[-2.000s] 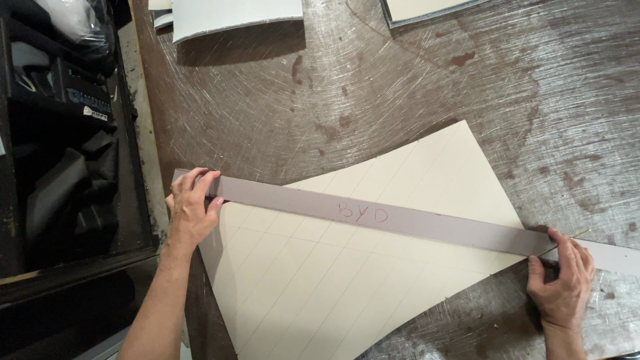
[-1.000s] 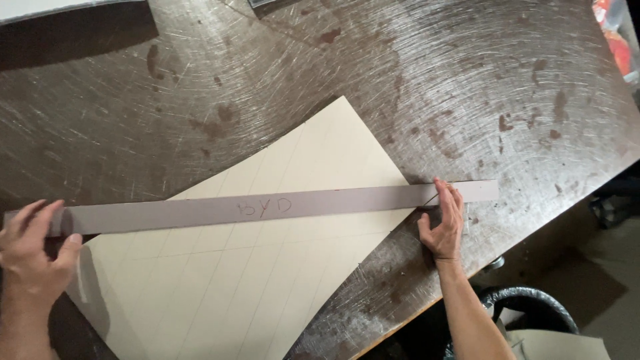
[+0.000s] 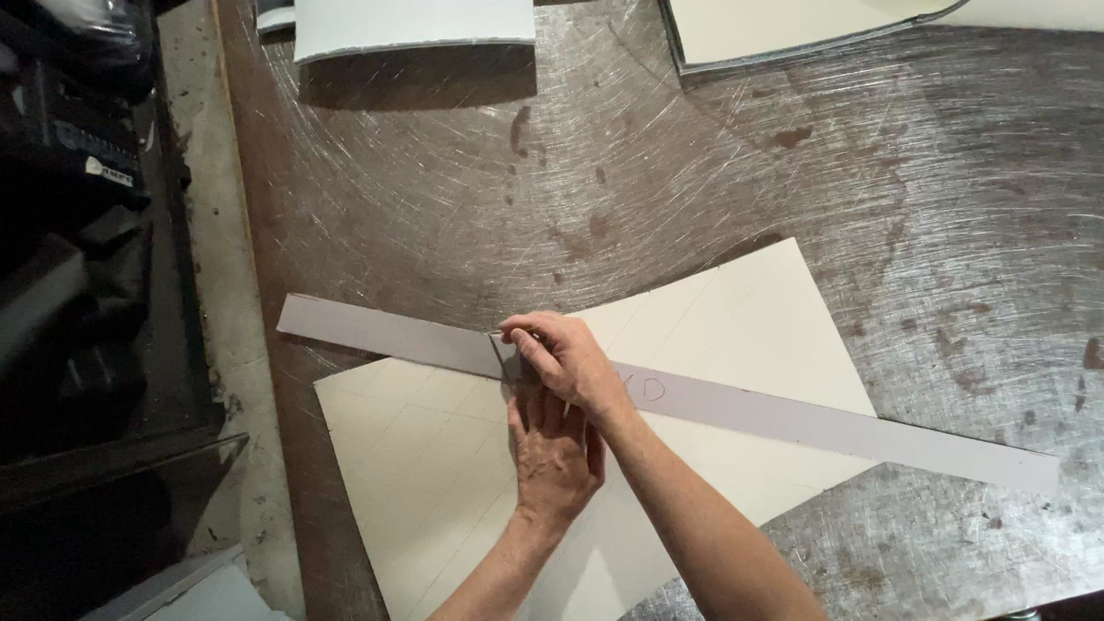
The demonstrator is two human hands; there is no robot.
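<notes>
A long, straight grey-lilac strip [image 3: 768, 414] with hand-drawn letters lies slantwise across a large cream sheet [image 3: 431, 483] that carries faint parallel lines. Both ends of the strip reach past the sheet. My left hand [image 3: 556, 457] rests flat on the sheet, fingers pointing at the strip's lower edge; their tips are partly hidden beneath my right hand. Over the strip, left of its letters, my right hand [image 3: 561, 358] pinches a thin, stick-like tool [image 3: 498, 334] between thumb and fingers. Its exact kind cannot be told, and most of it is hidden.
The scratched metal tabletop [image 3: 604, 198] holds a curved white panel [image 3: 414, 21] at the upper left and cream sheets with dark edges [image 3: 776, 26] at the upper right. Beyond the table's left edge is a dark area with black items and clear plastic [image 3: 95, 26].
My hands were far apart near the strip's two ends; now they are together near its middle-left. The strip sticks out farther past the sheet's left side than two seconds ago. The view has swung.
</notes>
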